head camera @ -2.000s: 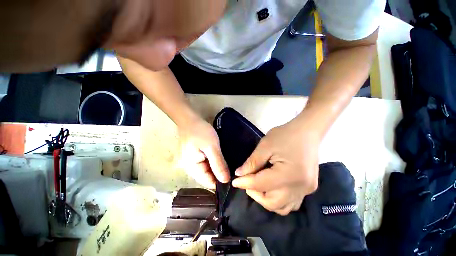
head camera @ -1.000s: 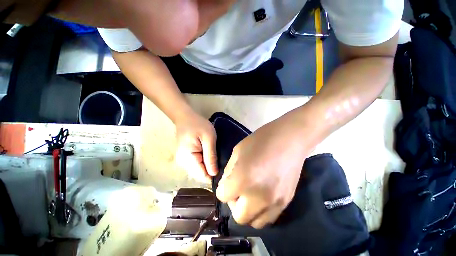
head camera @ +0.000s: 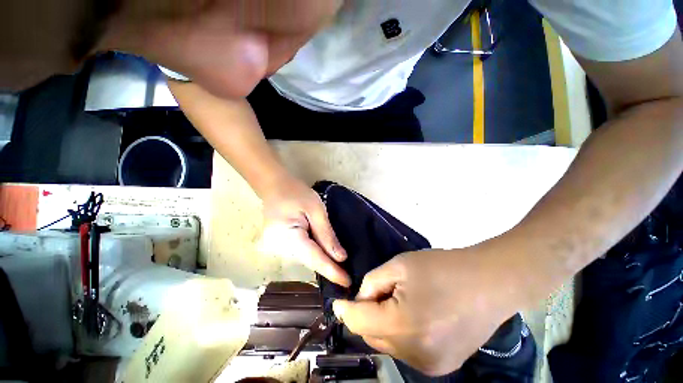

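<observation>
The black fabric pouch (head camera: 367, 224) lies on the pale table, right of the brown ribbed metal plate (head camera: 288, 307). My right hand (head camera: 303, 232), on the image's left, rests on the pouch's left edge with its fingertips pressed to the cloth. My left hand (head camera: 427, 310), on the image's right, pinches the edge between thumb and fingers beside the needle area (head camera: 329, 333). A silvery zipper (head camera: 505, 348) shows partly below my left wrist. My left hand hides the middle of the pouch. The needle cannot be made out.
The cream machine head (head camera: 187, 329) fills the lower left. A red and black tool (head camera: 88, 277) stands on it. Black pieces (head camera: 636, 314) are heaped at far right. A person's white-shirted torso (head camera: 359, 60) is at top, with part of a face. A round bin (head camera: 152, 162) stands at left.
My left hand has moved down and right, its forearm swinging lower over the table. The pouch has shifted, its upper flap spreads right, and the zipper is lower and partly covered.
</observation>
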